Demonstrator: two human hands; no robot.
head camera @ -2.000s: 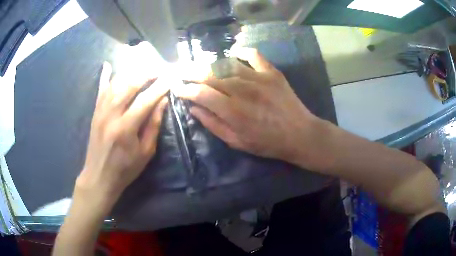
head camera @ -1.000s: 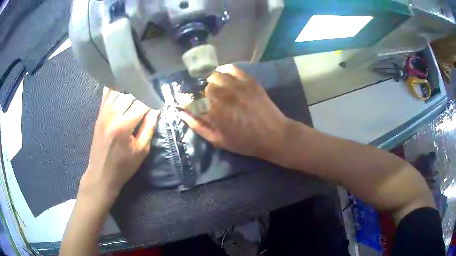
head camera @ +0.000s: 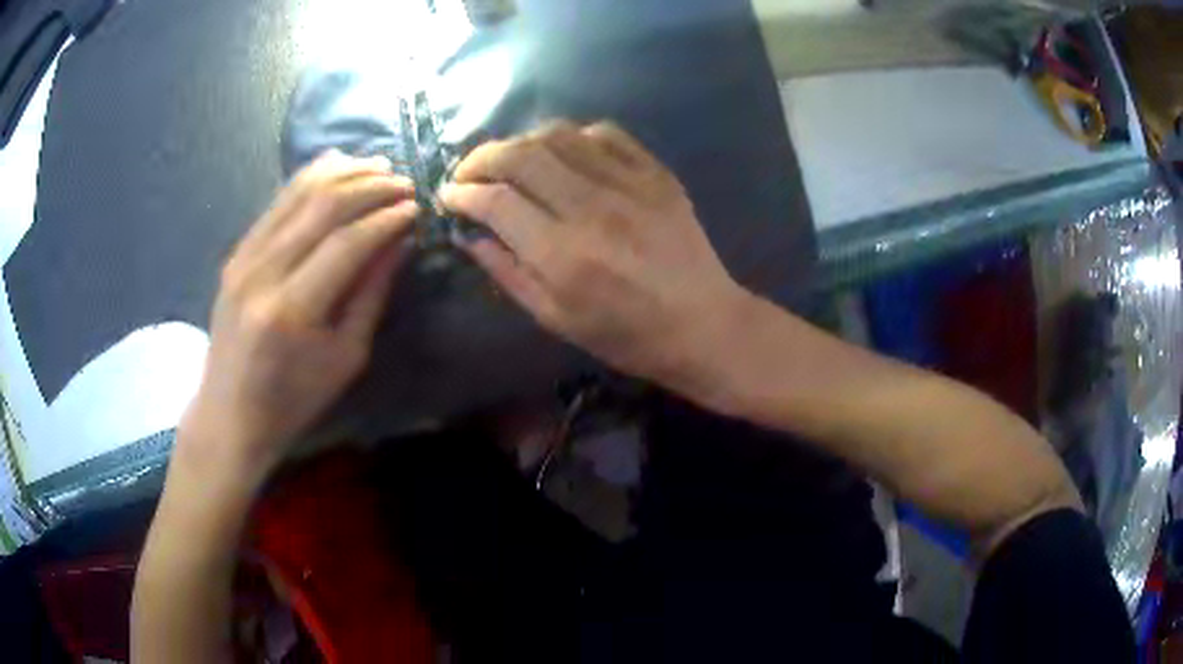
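A dark grey garment panel (head camera: 143, 182) covers much of the white table. A smooth, shiny lining piece (head camera: 340, 110) with a narrow dark zipper strip (head camera: 419, 130) lies at its centre under bright light. My left hand (head camera: 305, 279) pinches the cloth at the left side of the strip's lower end. My right hand (head camera: 597, 240) pinches at the right side, its fingertips almost touching the left ones. The fingers hide the strip's lower end. The needle area is lost in glare at the top edge.
Scissors with orange-yellow and red handles (head camera: 1074, 106) lie at the table's right corner. The table's green-tinted front edge (head camera: 973, 214) runs along the right. Below are a red basket (head camera: 350, 558) and blue and red things. Clear wrapping with dark pieces (head camera: 1096, 350) is at the far right.
The view has tipped down, so the machine head has left the picture. Both hands have moved from beside the needle down to the strip's lower end and closer together.
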